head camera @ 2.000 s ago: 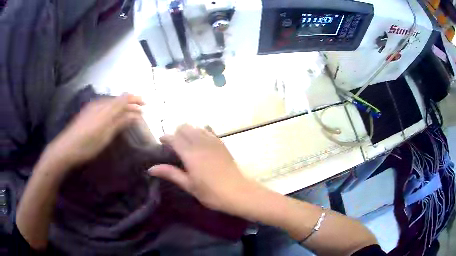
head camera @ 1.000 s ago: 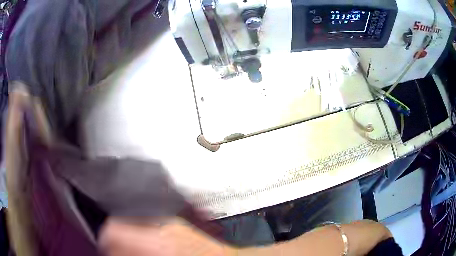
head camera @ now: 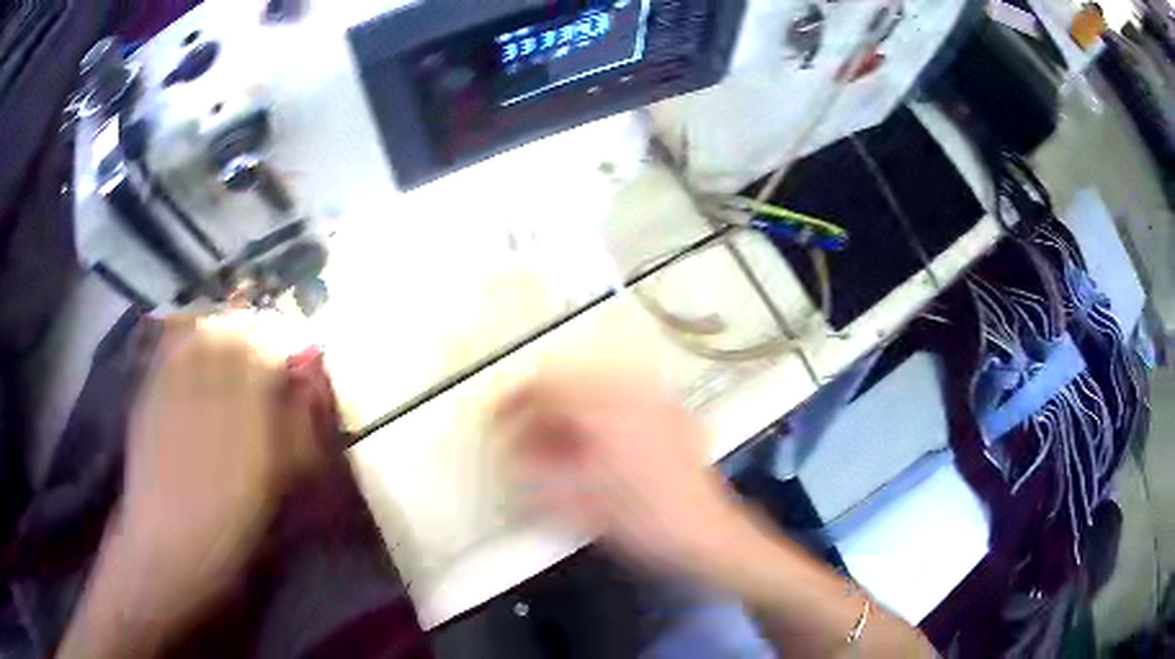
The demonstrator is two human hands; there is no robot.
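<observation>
Maroon fabric (head camera: 342,554) lies at the left of the machine bed and hangs over the front edge, with its upper end near the needle area. The fabric looks bright red under the lamp. My left hand (head camera: 213,425) is on the fabric just below the presser foot area (head camera: 264,303); its fingertips are blurred by glare and whether they grip is hidden. My right hand (head camera: 580,444) is blurred over the front of the pale table (head camera: 445,547), away from the fabric. Its fingers look curled, and I cannot tell whether it holds something.
The white sewing machine head (head camera: 303,110) with a lit panel (head camera: 554,58) spans the top. A yellow-green and blue tool (head camera: 799,229) and a beige cord (head camera: 702,322) lie right of centre. A bundle with white strands (head camera: 1050,399) is at the right.
The view has shifted right and closer to the machine. My left hand and the fabric have moved up to the needle area. My right hand has moved away from the cloth, over the table.
</observation>
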